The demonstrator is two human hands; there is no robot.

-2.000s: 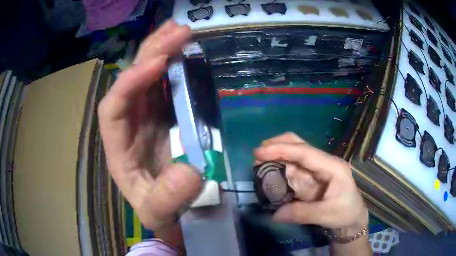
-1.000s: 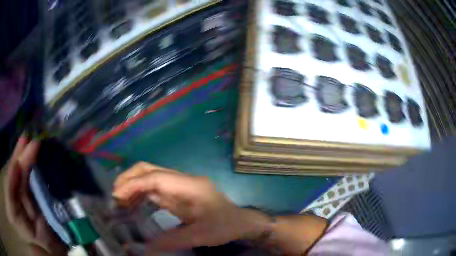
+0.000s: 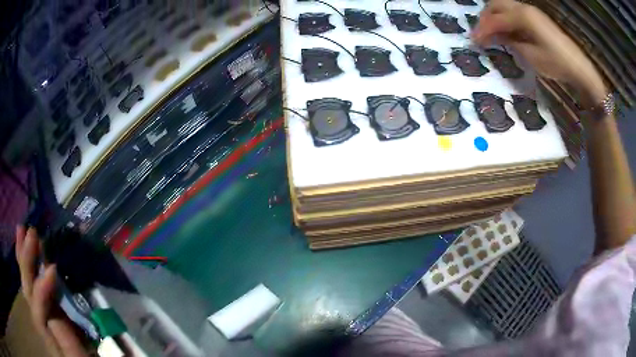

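Note:
The white foam tray (image 3: 376, 157) holds rows of black speakers (image 3: 332, 121) with thin leads. My right hand (image 3: 512, 28) is over its far right part, fingers bent down among the speakers; whether they pinch one is hidden. My left hand (image 3: 43, 300) is at the lower left, partly cut off, its fingers spread along the far side of the machine (image 3: 150, 324). The machine has green tape (image 3: 108, 323) around it and a white end block (image 3: 110, 346) below, at the picture's edge.
Brown cardboard layers (image 3: 418, 209) lie under the foam tray. A second speaker tray (image 3: 167, 80) stands on black plastic-wrapped trays (image 3: 188, 143) at upper left. A small white block (image 3: 245, 312) lies on the green mat (image 3: 230, 240). A dotted sheet (image 3: 474, 254) is at lower right.
The view has turned right. My right hand has moved from beside the machine to the foam tray at upper right. The speaker it held two seconds ago is not distinguishable in it now.

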